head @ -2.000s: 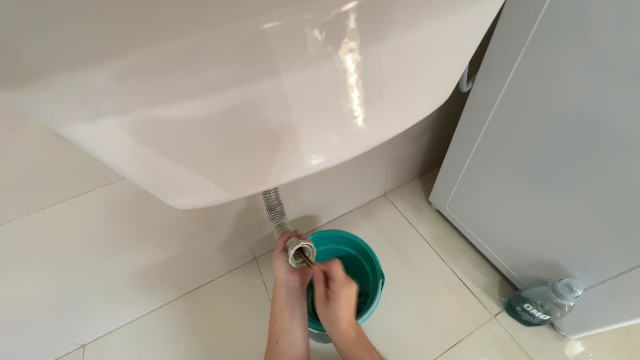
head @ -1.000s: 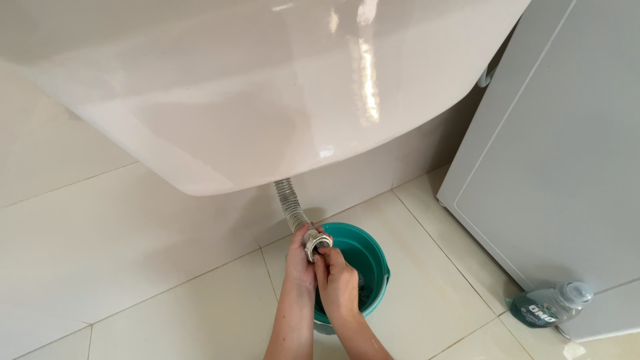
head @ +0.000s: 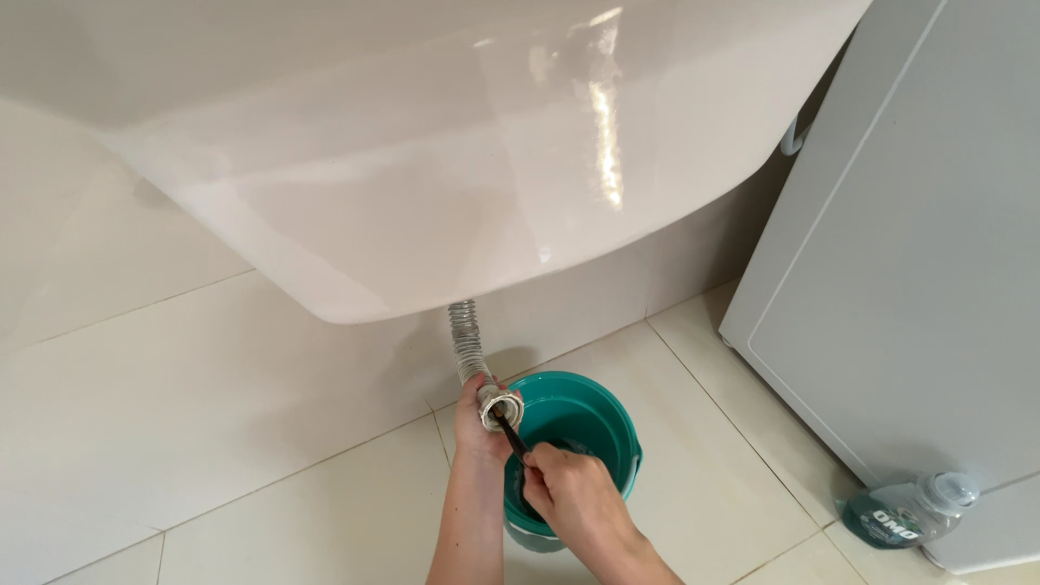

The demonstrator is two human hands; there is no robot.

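Note:
A grey corrugated drain hose (head: 466, 337) comes down from under a white ceramic basin (head: 455, 203). My left hand (head: 481, 426) is closed around its lower end, where a whitish threaded collar (head: 513, 410) faces up with its mouth exposed. In my right hand (head: 573, 487) is a thin dark-handled brush or similar tool (head: 513, 436), its tip inside the mouth of the collar; the tip itself is mostly hidden. Below both hands a teal plastic bucket (head: 621, 406) stands on the floor, with some liquid or dark contents at its bottom, partly covered by my right hand.
A large grey-white appliance or cabinet (head: 910, 268) stands at the right. By its lower edge is an OMO detergent bottle (head: 894, 516) with greenish liquid. The tiled wall (head: 244, 398) runs behind the bucket, and pale tiles (head: 341, 520) cover the floor.
My right hand has drawn back from the collar since one second ago, so that more of the tool's dark handle shows. My left hand keeps its hold on the hose end.

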